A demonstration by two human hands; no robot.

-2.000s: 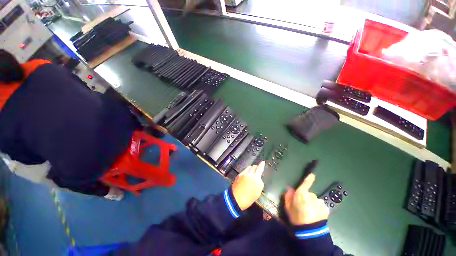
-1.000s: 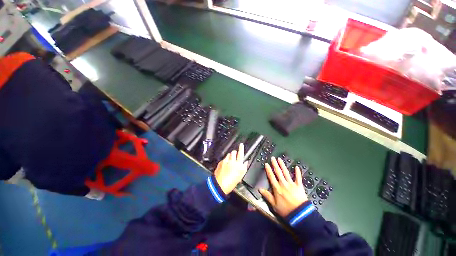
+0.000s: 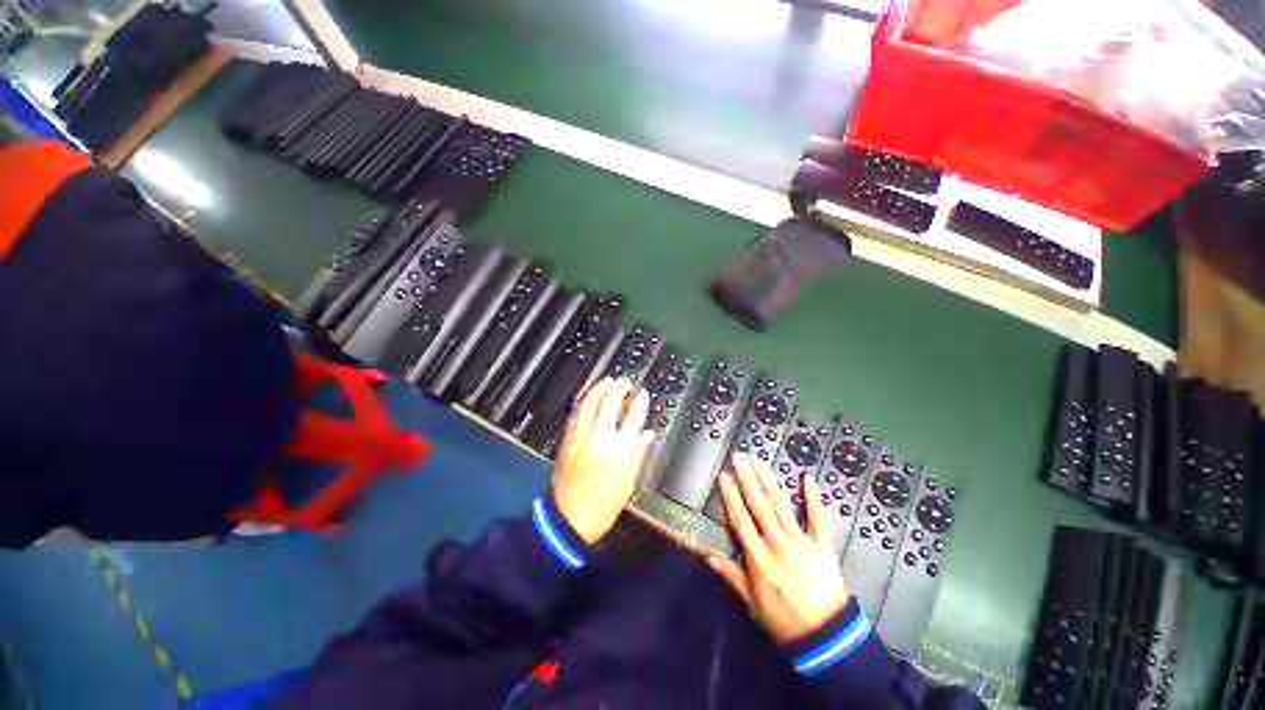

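Observation:
Several black remote controls (image 3: 899, 534) lie face up side by side in a row at the near edge of the green bench, ring buttons toward the far side. My left hand (image 3: 599, 458) rests on the left part of this row with its fingers spread a little. My right hand (image 3: 784, 548) lies flat on the middle remotes with its fingers apart. Neither hand is closed around a remote. To the left, the row goes on with overlapping, slanted remotes (image 3: 479, 326), some on edge.
A dark cloth lump (image 3: 781, 269) lies mid-table. Sample remotes (image 3: 1024, 246) lie by a red bin (image 3: 1020, 132) holding clear bags (image 3: 1138, 63). More remotes stand at right (image 3: 1110, 610) and far left (image 3: 354, 132). A person in dark clothes (image 3: 125, 347) sits at left by a red stool (image 3: 340, 444).
The hands have come onto the remotes, and more remotes now lie face up in an even row between and beyond them. The whole view has shifted, moving the bench contents leftward and up.

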